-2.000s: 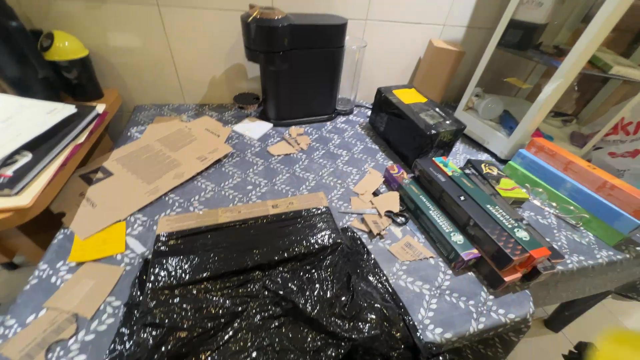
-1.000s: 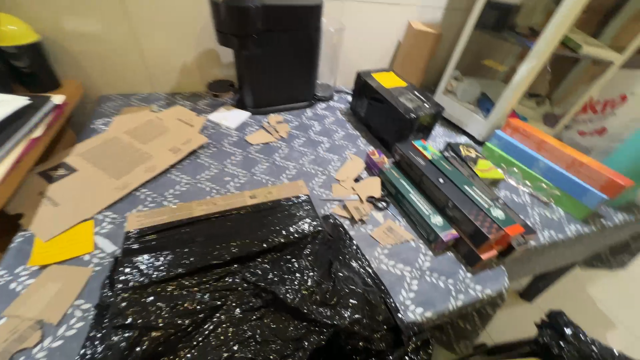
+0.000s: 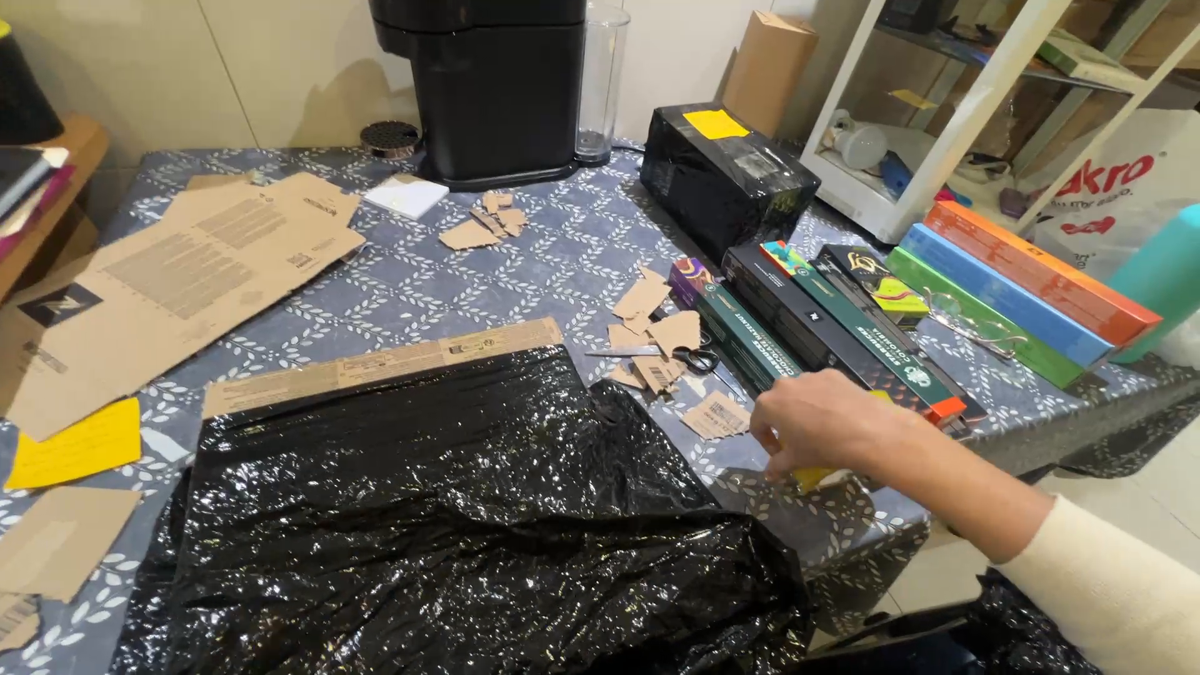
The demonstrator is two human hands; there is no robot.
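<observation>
My right hand reaches in from the right, over the table's front edge, beside the long capsule boxes. Something yellow shows under its palm and behind the wrist; the fingers partly hide it. My left hand is out of view. Left of my right hand, black plastic film covers a flat cardboard piece, whose back edge shows. Scissors with black handles lie among torn cardboard bits. A small printed cardboard scrap lies just left of my fingers.
A black coffee machine stands at the back beside a black-wrapped box with a yellow note. Flattened cardboard and a yellow paper lie at left. Orange, blue and green boxes, glasses and a white-framed shelf are at right.
My right hand has come into view over the table's right front part, near the long boxes. The black film and the boxes lie as before. The view has shifted somewhat.
</observation>
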